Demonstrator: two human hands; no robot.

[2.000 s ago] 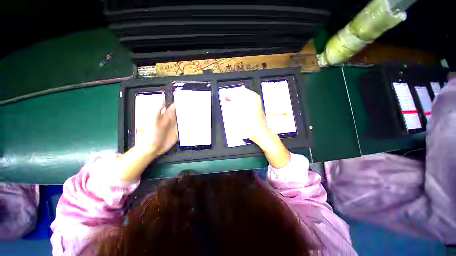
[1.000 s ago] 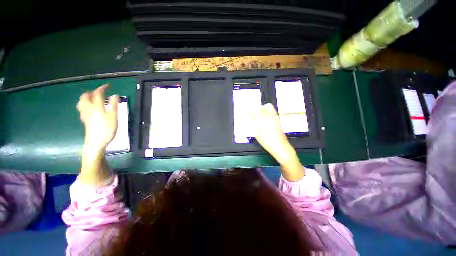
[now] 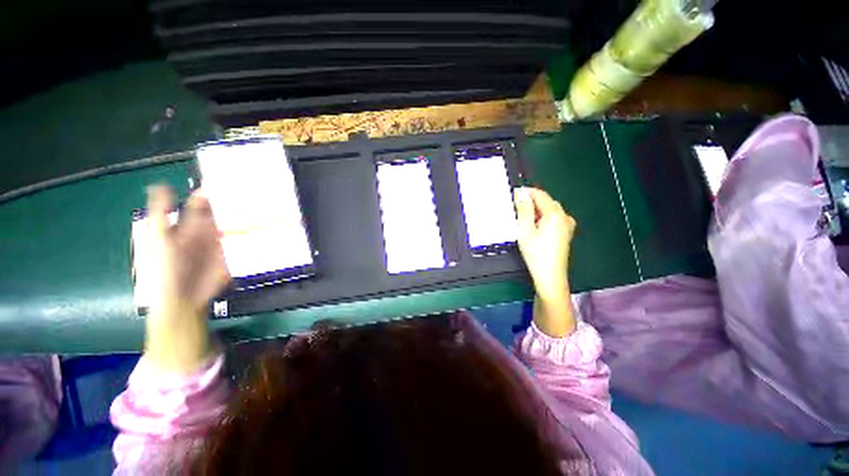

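Note:
A black phone tray [image 3: 335, 221] lies before me on the green mat. My left hand [image 3: 194, 251], blurred, is at the left edge of a bright smartphone [image 3: 256, 209], which is tilted and raised over the leftmost recess. The second recess is empty. Two lit smartphones lie in the third [image 3: 408, 216] and fourth [image 3: 486, 200] recesses. Another lit smartphone [image 3: 142, 265] lies on the mat left of the tray, partly behind my left hand. My right hand [image 3: 545, 232] has its fingertips at the tray's right edge; whether they grip it is unclear.
Stacked black trays [image 3: 372, 56] stand behind a wooden strip [image 3: 400, 121]. A wrapped pole [image 3: 638, 58] rises at upper right. At right, a person's pink sleeve [image 3: 768, 214] partly covers a neighbouring tray with a lit phone [image 3: 712, 167].
My left hand has moved from the loose phone to the leftmost phone, now raised and tilted. My right hand has left the third phone for the tray's right edge. The view has shifted.

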